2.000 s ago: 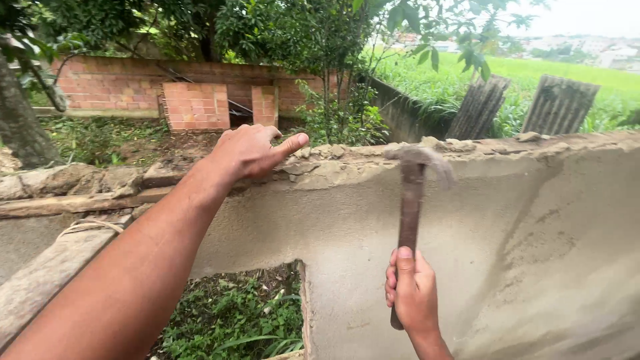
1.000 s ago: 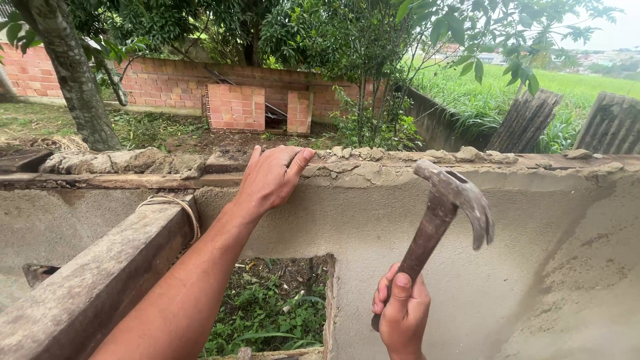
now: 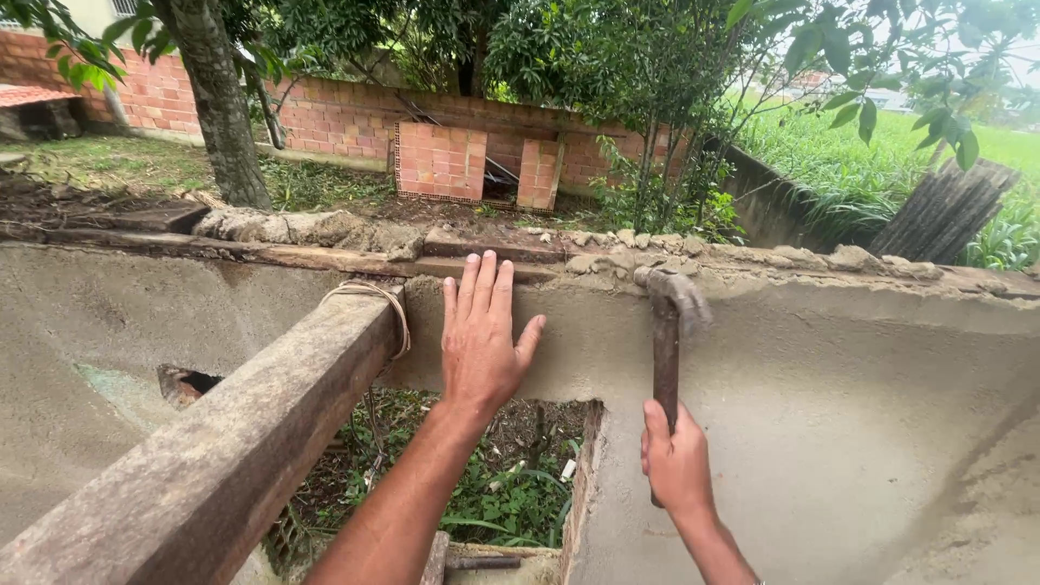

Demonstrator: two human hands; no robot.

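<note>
My left hand [image 3: 481, 341] lies flat against the upper face of a plastered wall [image 3: 812, 390], its fingertips at a wooden board [image 3: 487, 267] set along the wall's top. The fingers are apart and hold nothing. In my right hand [image 3: 678, 463] is a claw hammer [image 3: 666, 349], gripped by its dark handle with the head up. The hammer's head, slightly blurred, is at the wall's top edge, just right of the board; whether it touches cannot be told. Lumpy mortar [image 3: 853, 260] runs along the top on both sides of the board.
A thick wooden beam [image 3: 219, 431] with cord [image 3: 398, 313] looped round its end meets the wall left of my left hand. Below my hands is a rectangular opening with plants [image 3: 512, 496] behind it. Beyond stand a tree trunk [image 3: 215, 106], a brick wall [image 3: 341, 118] and corrugated sheeting [image 3: 942, 211].
My left hand has moved from the mortared top edge down onto the wall's face, nearer the beam. The hammer, tilted one second ago, is now nearly upright in my right hand. The view has turned left.
</note>
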